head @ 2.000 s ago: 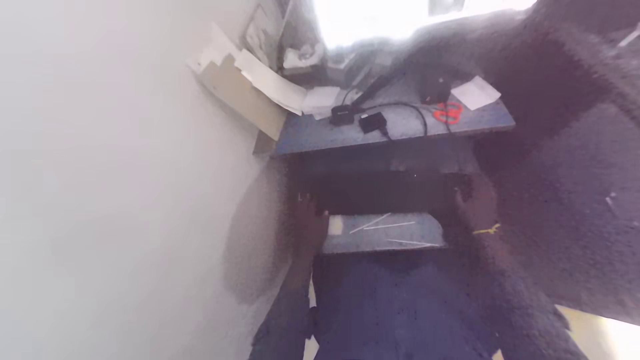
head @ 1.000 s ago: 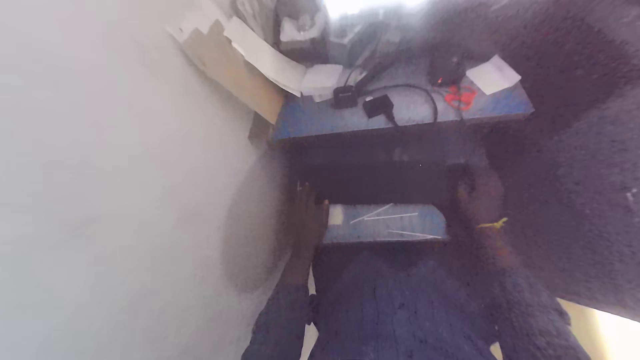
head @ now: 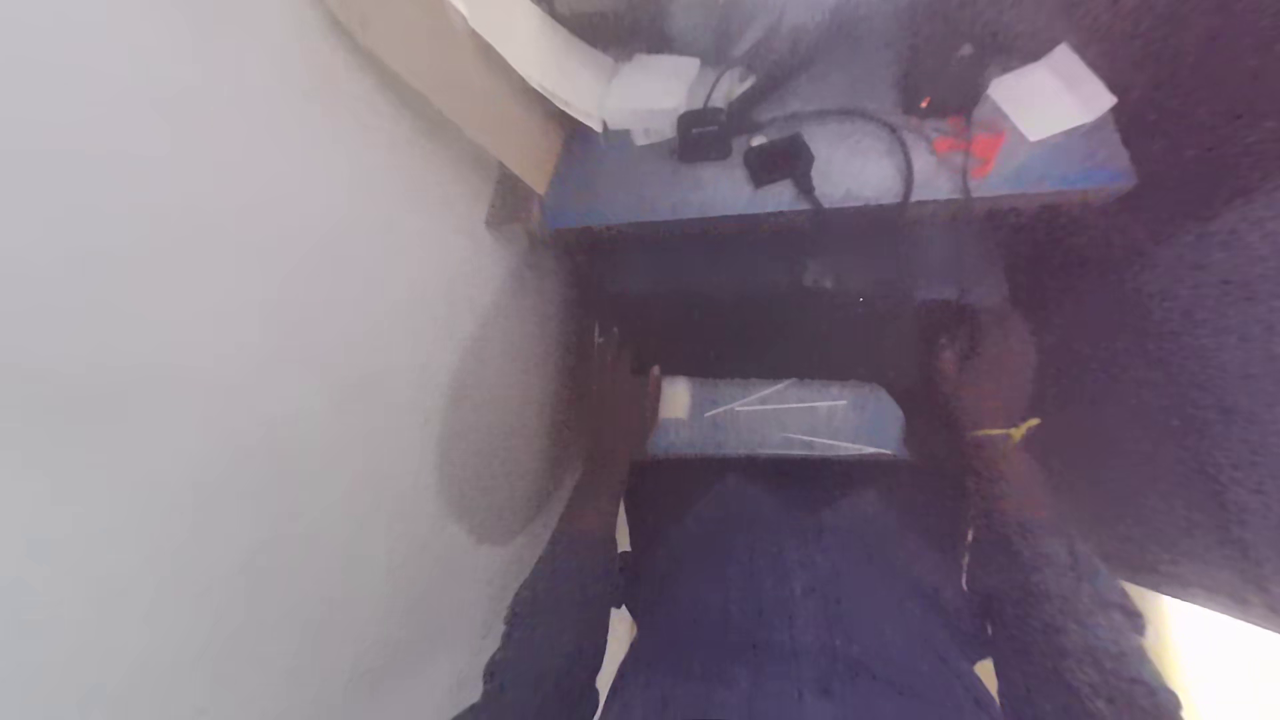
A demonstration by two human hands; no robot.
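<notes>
A dark, flat-looking object [head: 760, 320] lies between my two hands; haze and shadow hide what it is. At its left end is my left hand [head: 620, 390], fingers pointing away from me, beside a small cream piece [head: 675, 398]. My right hand [head: 975, 360], with a yellow band at the wrist, is at the right end of the dark object; its fingers blur into the dark. Several thin white sticks or strips [head: 790, 405] lie on a blue-grey surface [head: 690, 440] close to my body. Whether either hand grips anything cannot be made out.
Beyond the dark object, a raised blue shelf [head: 640, 195] holds a black adapter [head: 704, 135], a black plug [head: 780, 160] with a cable, a red-orange item [head: 970, 147] and white paper [head: 1052, 92]. Papers and a tan board [head: 470, 90] lean at the left by a pale wall [head: 250, 300].
</notes>
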